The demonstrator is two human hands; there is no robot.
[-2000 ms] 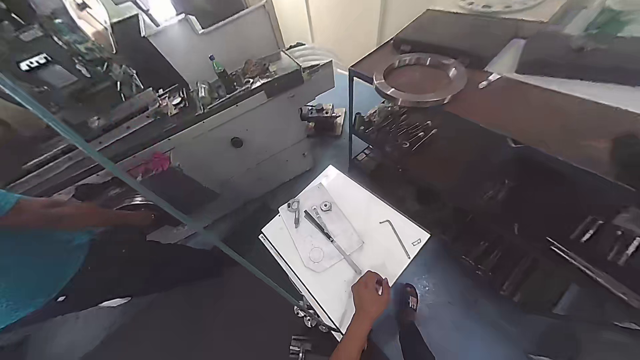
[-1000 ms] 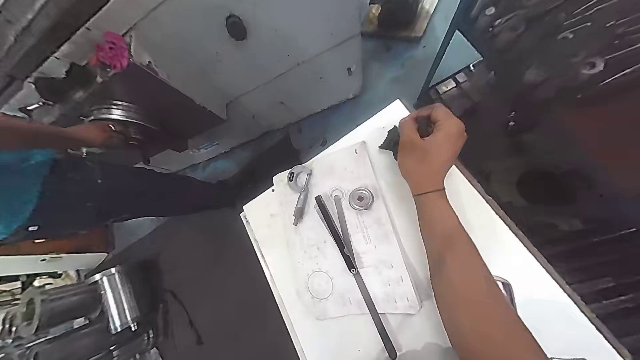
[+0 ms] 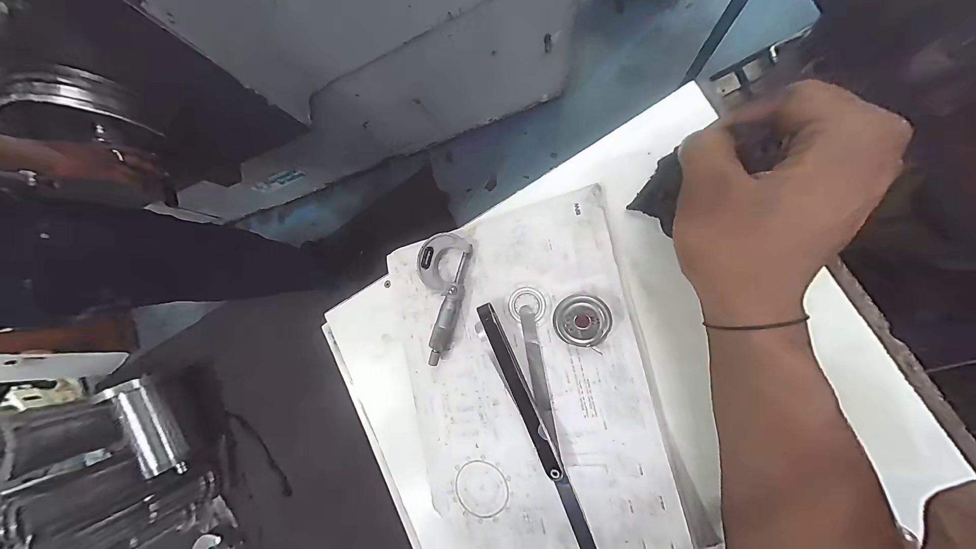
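Note:
My right hand (image 3: 785, 183), a thin dark band at its wrist, is over the far right part of a white board (image 3: 671, 130), fingers curled around a dark, cloth-like piece (image 3: 656, 194) that is partly hidden. My left hand is not in view. Left of my right hand, a marked drawing sheet (image 3: 534, 244) lies on the board. On the sheet rest an outside micrometer (image 3: 448, 297), a round metal ring-shaped part (image 3: 582, 320) and a hinged tool with a black arm (image 3: 518, 381) and a thin metal blade (image 3: 536, 358).
At the left a co-worker's hand (image 3: 99, 168) is beside a round metal machine part (image 3: 69, 95). Shiny metal cylinders (image 3: 149, 427) stand at the lower left. A grey machine base (image 3: 442, 69) lies beyond the board. A skin-coloured shape at the bottom right corner is unclear.
My right hand has moved from the board's near end, beside the long tool, to its far right part. The dark piece now shows beside it. The view has moved much closer to the board.

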